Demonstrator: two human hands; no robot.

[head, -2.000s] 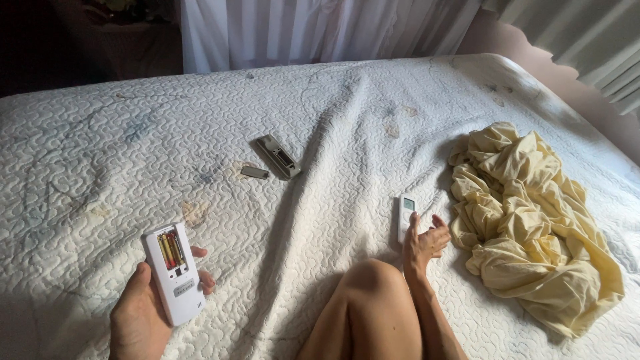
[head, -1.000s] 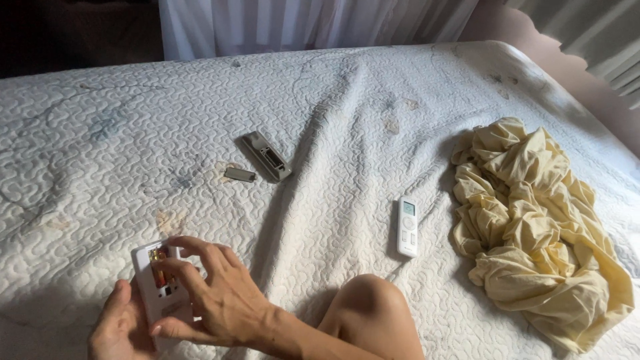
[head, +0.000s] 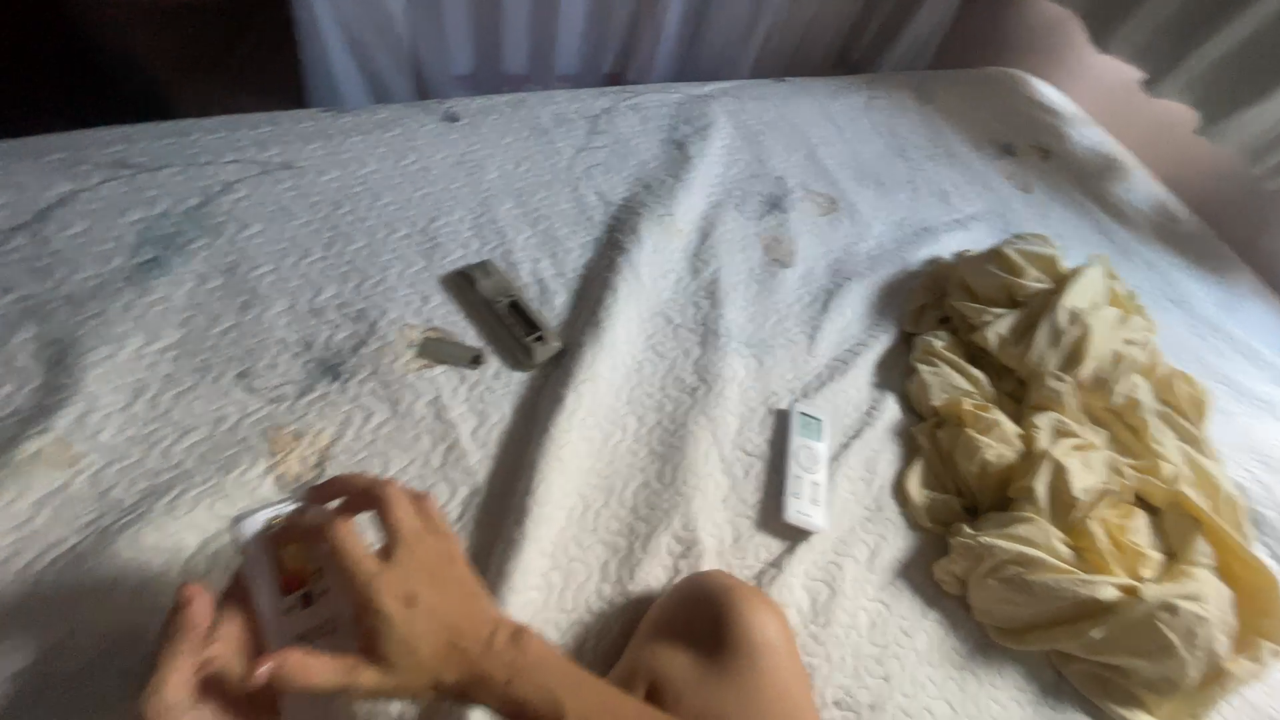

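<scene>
My left hand (head: 205,650) holds a white remote control (head: 300,590) at the lower left, its battery compartment facing up with batteries showing, blurred. Over it lies my right hand (head: 400,590), fingers bent at the compartment's upper end and thumb by the remote's lower part; whether it grips a battery is hidden. Beyond them on the bed rests a grey remote control (head: 505,315) with an empty-looking compartment, and beside it a small grey battery cover (head: 450,351). Another white remote control (head: 806,468), with a small display, lies face up right of centre.
A crumpled pale yellow cloth (head: 1080,480) covers the right part of the white quilted bedspread (head: 660,430). My bent knee (head: 715,630) rises at the bottom centre. White curtains (head: 600,40) hang behind the bed's far edge.
My right hand has left the white remote with the display, which it was touching two seconds ago, and moved left onto the remote in my left hand.
</scene>
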